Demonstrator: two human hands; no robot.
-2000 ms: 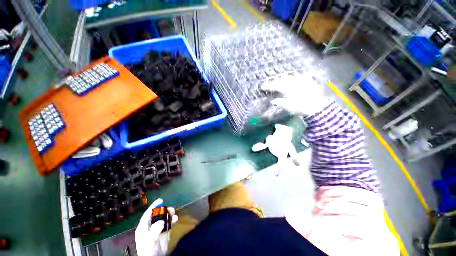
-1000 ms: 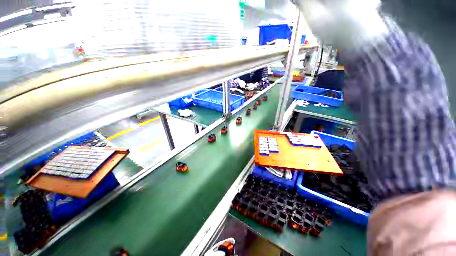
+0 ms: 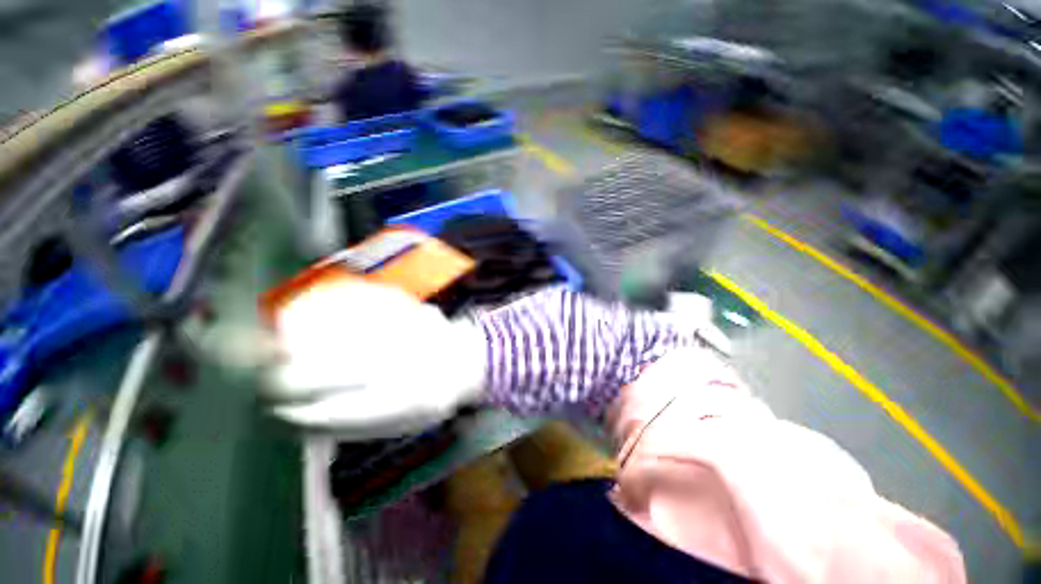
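Observation:
My right hand [image 3: 371, 356], in a white glove and blurred, reaches across to the left, in front of the orange board and the bench's left edge. Its fingers point toward the green conveyor belt [image 3: 245, 479]; whether it holds anything cannot be made out. My left hand is not in view. Part of the orange board [image 3: 428, 268] shows behind the glove, with pale parts on it. Dark housings [image 3: 394, 465] lie on the bench below my forearm, partly hidden.
A blue bin of black parts [image 3: 497, 257] stands behind my sleeve. The clear tray stack [image 3: 645, 217] is right of it, with a white glove [image 3: 696, 317] nearby. Small dark units [image 3: 156, 424] sit on the belt. A person [image 3: 380, 74] is at the far back.
My right arm has come down from the upper right and now stretches left over the bench. The view has turned back right and downward. The left hand with its coil unit has left view.

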